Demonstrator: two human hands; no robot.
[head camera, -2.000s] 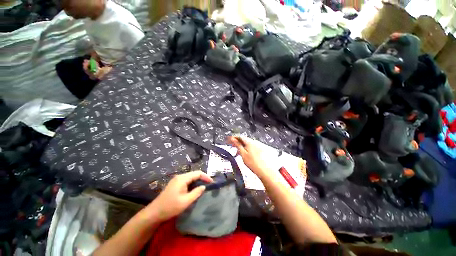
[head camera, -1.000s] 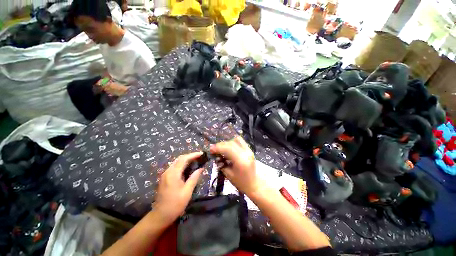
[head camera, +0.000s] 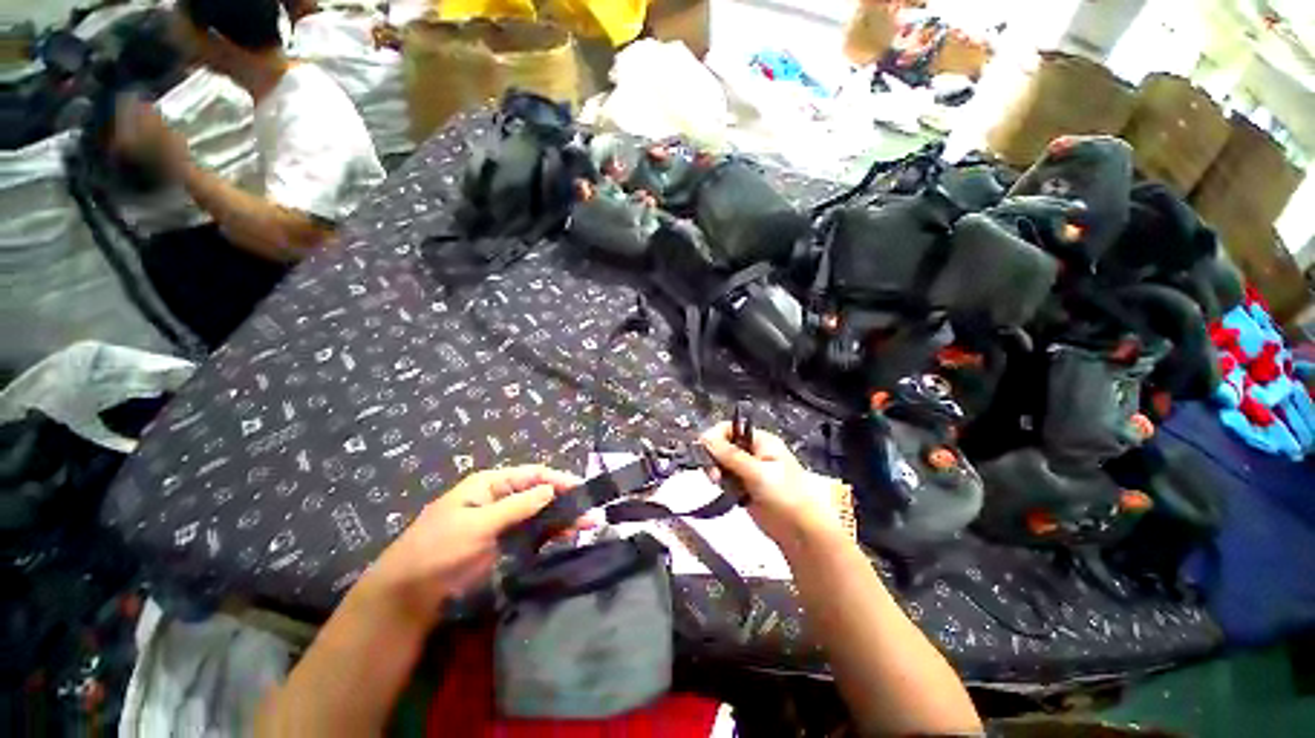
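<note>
A small grey plush bag (head camera: 584, 642) lies on my lap, plain side up, its dark opening edge towards the table. A black webbing strap (head camera: 612, 487) runs from it between my hands, with a small dark slider or buckle near its middle. My left hand (head camera: 483, 526) pinches the strap just above the bag. My right hand (head camera: 753, 469) holds the strap's other part, and small dark thin tips stand up from its fingers, perhaps snips. A strap loop hangs over white paper (head camera: 736, 545).
Table with black printed cloth (head camera: 361, 389). A large heap of grey bags (head camera: 995, 274) with black straps covers its right and back. A person in white (head camera: 310, 144) sits at the far left by white sacks. Cartons (head camera: 483, 79) stand behind; blue-red items (head camera: 1258, 378) lie at the right.
My hands have moved apart, and the strap is now stretched between them. The bag shows lighter grey. The seated person has raised an arm beside a dark strap.
</note>
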